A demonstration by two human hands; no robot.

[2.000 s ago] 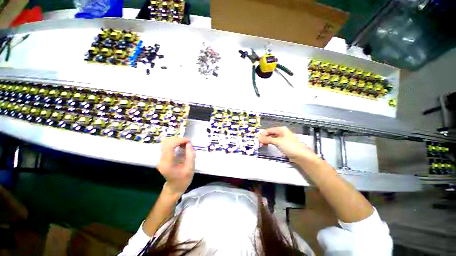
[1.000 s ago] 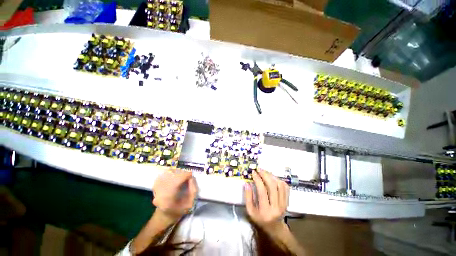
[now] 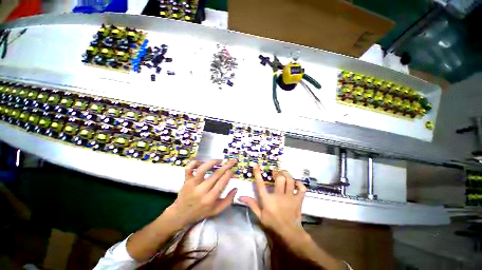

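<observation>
A single circuit board panel, crowded with yellow, black and white parts, lies on the conveyor rails in front of me. My left hand is at its lower left corner, fingers spread and fingertips on or just over its near edge. My right hand is at its lower right edge, with the index finger reaching onto the parts and the other fingers bent. Neither hand grips anything. The fingertips hide parts of the near edge. The row of waiting panels lies to the left, separated by a gap.
The shelf behind holds another panel, loose black parts, a pile of small components, side cutters, a yellow round item and a yellow strip. A cardboard box stands behind. Conveyor rails run right.
My left hand has opened and moved right onto the panel's near edge. My right hand has stayed near the lower right corner, its index finger now extended over the parts. The view has shifted slightly.
</observation>
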